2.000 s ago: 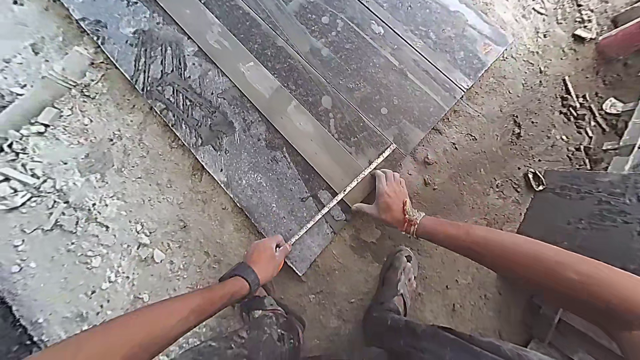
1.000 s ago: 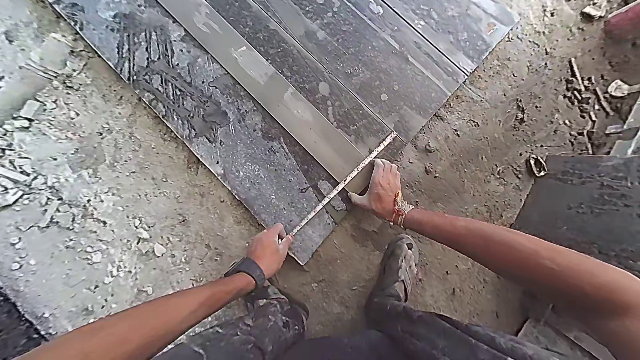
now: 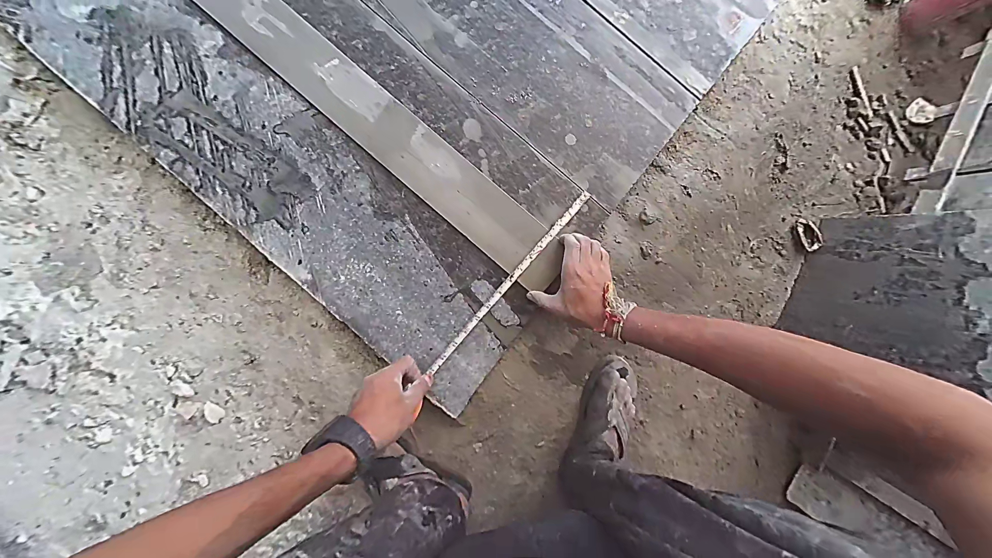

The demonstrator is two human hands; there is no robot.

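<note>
A tape measure's blade [image 3: 509, 284] lies stretched across the end of a dark stone slab [image 3: 372, 232], over a long straight grey bar [image 3: 434, 167]. My left hand [image 3: 391, 399] is closed on the tape at the slab's lower corner; a bit of orange shows under the fingers. At the bar's near end is my right hand [image 3: 577, 283], thumb and fingers spread around the end and touching it. The tape's far end reaches a seam in the slab surface just above the right hand. Whether this hand also presses the tape cannot be told.
Rubble and stone chips [image 3: 194, 407] cover the dusty ground at left. Another dark slab [image 3: 883, 287] lies at right, beside sticks and debris [image 3: 880, 132]. Broken flat pieces [image 3: 845, 496] lie at lower right. My shoe [image 3: 608, 407] stands close to the slab.
</note>
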